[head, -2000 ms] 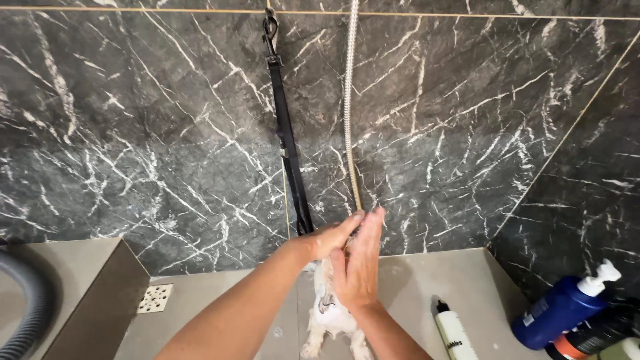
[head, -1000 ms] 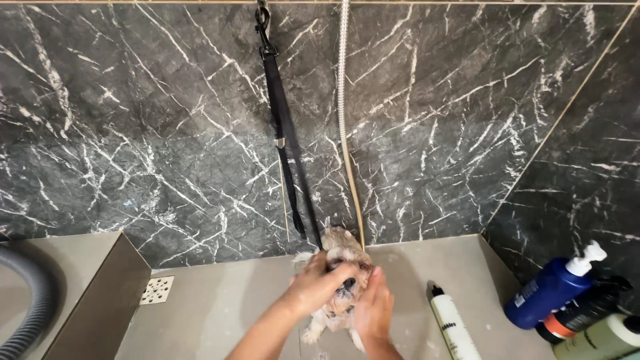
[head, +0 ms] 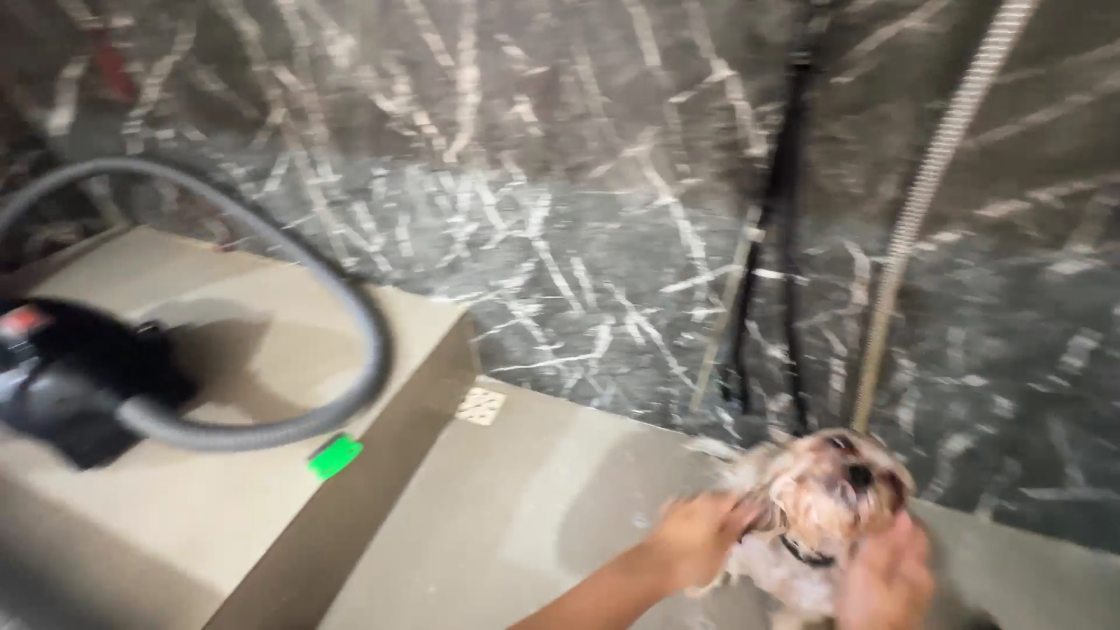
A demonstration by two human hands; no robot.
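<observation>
A small, wet, light-coloured dog (head: 831, 499) faces up toward me beside the marble-patterned wall, with a dark collar (head: 805, 551) round its neck. My left hand (head: 713, 534) rests against the side of its head and neck, fingers blurred. On the other side, my right hand (head: 892, 573) is raised close to the dog's cheek and chest, its fingers blurred; whether it touches the fur is hard to tell. A black leash (head: 783, 201) hangs down the wall behind the dog. To its right runs a ribbed metal shower hose (head: 927, 192), whose lower end is hidden behind the dog.
A raised tiled ledge (head: 376, 490) stands at the left. On it lie a black machine (head: 96, 376) with a grey corrugated hose (head: 367, 350) and a bright green object (head: 335, 457). A square floor drain (head: 481, 406) sits in the corner by the ledge.
The view has swung left, bringing the black machine into sight. My hands have moved apart from over the dog's face to either side of it, and its face now shows.
</observation>
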